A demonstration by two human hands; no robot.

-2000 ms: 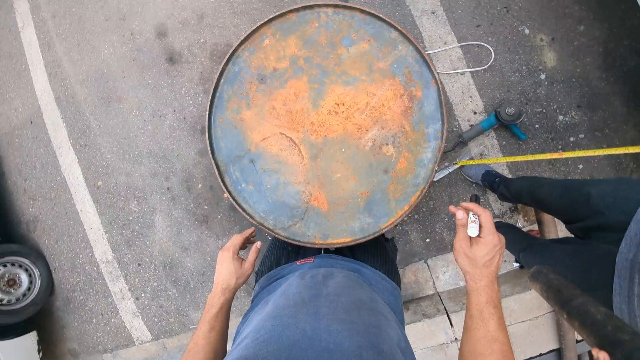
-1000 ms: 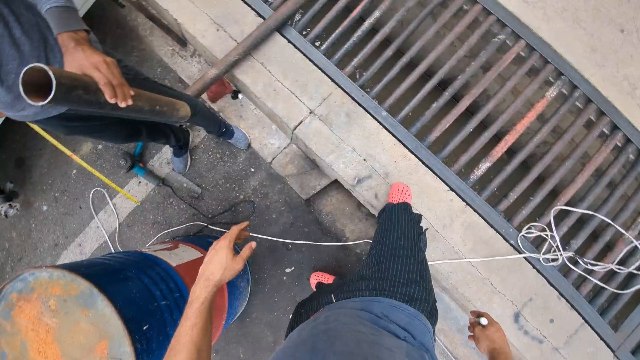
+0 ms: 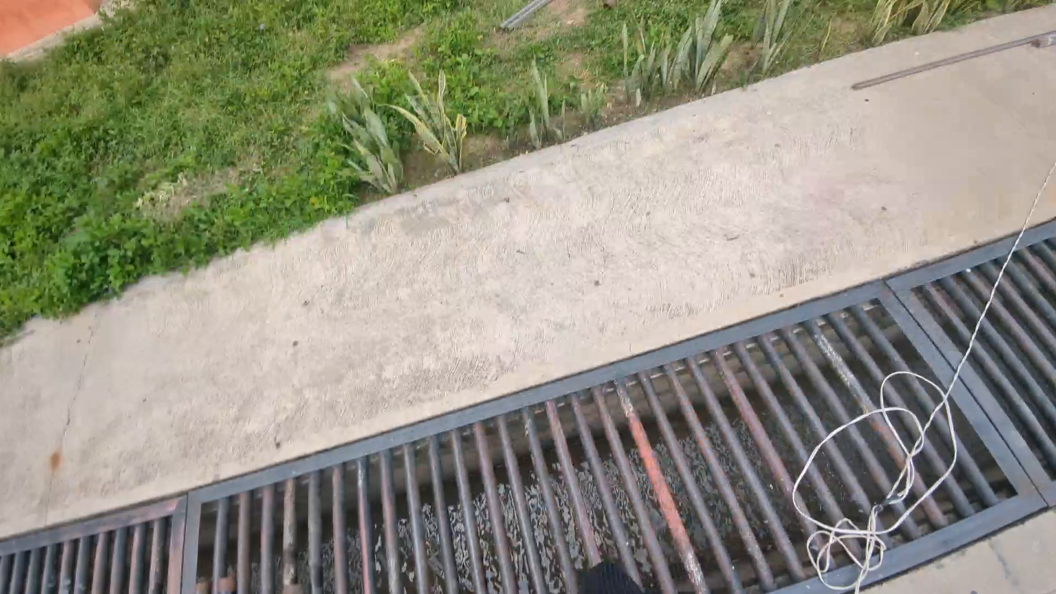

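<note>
Neither my left hand nor my right hand shows in the head view. A metal bar grate (image 3: 660, 483) covers a channel with what looks like water below it, across the lower part of the view. One of its bars (image 3: 652, 470) is partly orange-red. A white cord (image 3: 887, 495) lies in loose loops over the right part of the grate, and one end runs up past the right edge. A small dark piece (image 3: 609, 577), perhaps clothing or a shoe, shows at the bottom edge.
A pale concrete walkway (image 3: 511, 297) runs alongside the grate. Beyond it are grass (image 3: 165, 148) and snake plants (image 3: 437, 124). A thin metal rod (image 3: 949, 62) lies on the concrete at the upper right. A grey metal piece (image 3: 524, 14) lies at the top edge.
The view has swung far over to the grate and walkway. Both my hands, seen a second ago, have left the view, as have the drum and the other person.
</note>
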